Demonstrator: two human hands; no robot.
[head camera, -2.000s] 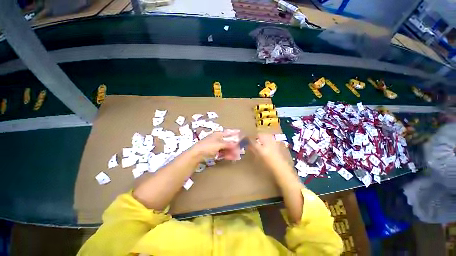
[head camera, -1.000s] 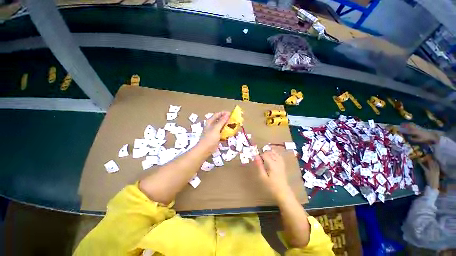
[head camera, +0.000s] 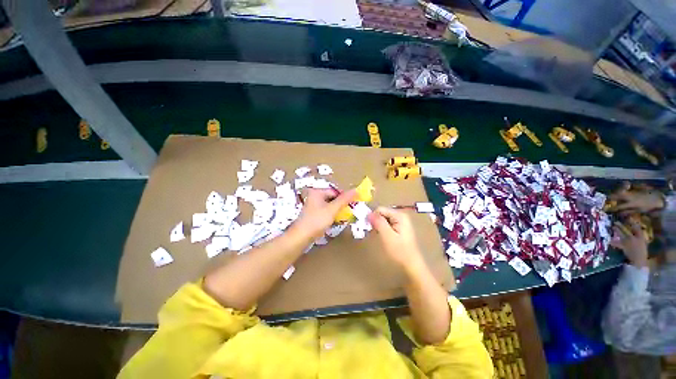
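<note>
My left hand (head camera: 322, 210) holds a yellow plastic shell (head camera: 364, 189) over the cardboard sheet (head camera: 200, 285). My right hand (head camera: 393, 228) is just right of the shell, its thumb and fingertips pinched close to a small white piece at the shell; whether it grips that piece is too small to tell. White paper scraps (head camera: 244, 235) lie scattered on the sheet, left of and below my hands. Two yellow shells (head camera: 403, 172) lie at the sheet's upper right corner. A wired part with a white square (head camera: 424, 208) lies at the sheet's right edge.
A heap of red-and-white parts (head camera: 522, 218) is right of the sheet. Yellow shells (head camera: 373, 135) lie along the green conveyor, with a clear bag (head camera: 421, 70) beyond. Another person's hands (head camera: 632, 240) are at far right. A carton of shells (head camera: 502, 337) is below. A grey post (head camera: 81, 92) stands left.
Since two seconds ago, one shell has left the corner row and a yellow shell has appeared in my left hand. In the last second, my right hand has risen closer to it. Conveyor shells have moved right.
</note>
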